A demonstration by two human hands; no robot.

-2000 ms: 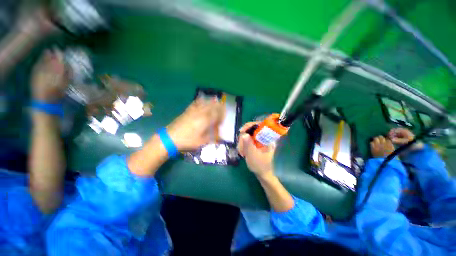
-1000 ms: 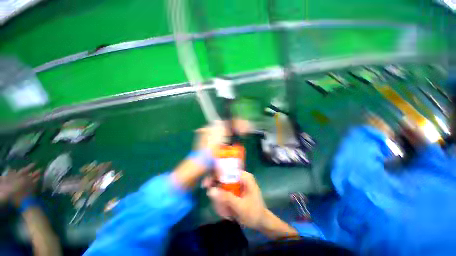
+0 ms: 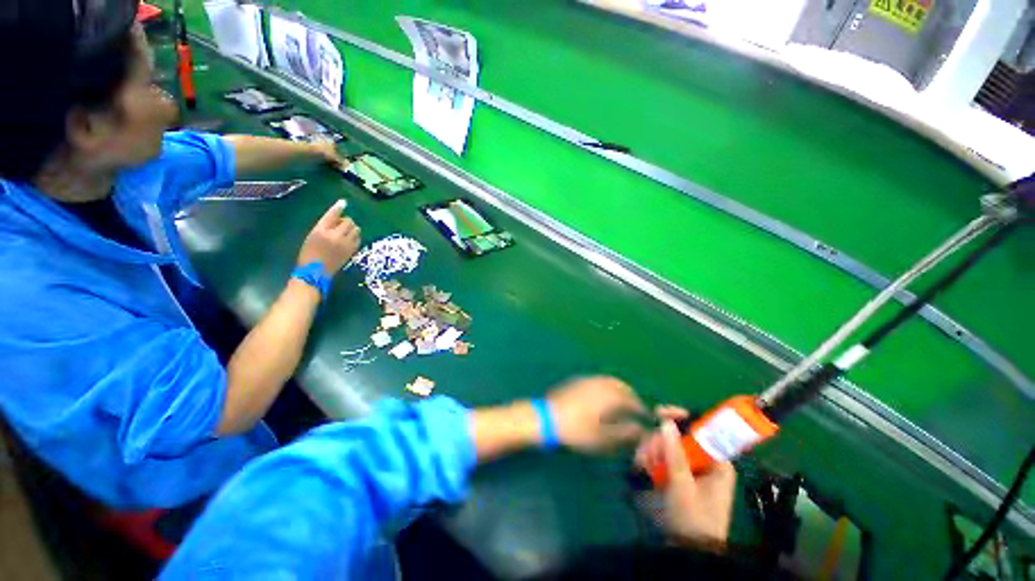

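My right hand (image 3: 695, 490) is closed around the orange electric screwdriver (image 3: 726, 434), which lies slantwise with its white label showing. My left hand (image 3: 596, 415), with a blue wrist strap, is blurred, its fingers close to the screwdriver's lower-left end. Whether it touches or holds anything there is unclear. The driver tip is hidden among the fingers. A black-framed tablet with an orange-yellow stripe (image 3: 838, 547) lies below right of my right hand, partly cut off by the lower edge.
A loose pile of small squares (image 3: 422, 322) and tangled white leads (image 3: 392, 257) lie left of my hands. Tablets (image 3: 468, 227) line the far edge. A blue-smocked worker (image 3: 102, 329) reaches across at left. The green partition (image 3: 681, 244) runs behind; another tablet (image 3: 985, 550) is cut off lower right.
The view has swung left, showing the neighbouring worker and the pile more clearly. The screwdriver and my hands now appear further right, with the screwdriver tilted. My left hand has moved off the screwdriver's upper part.
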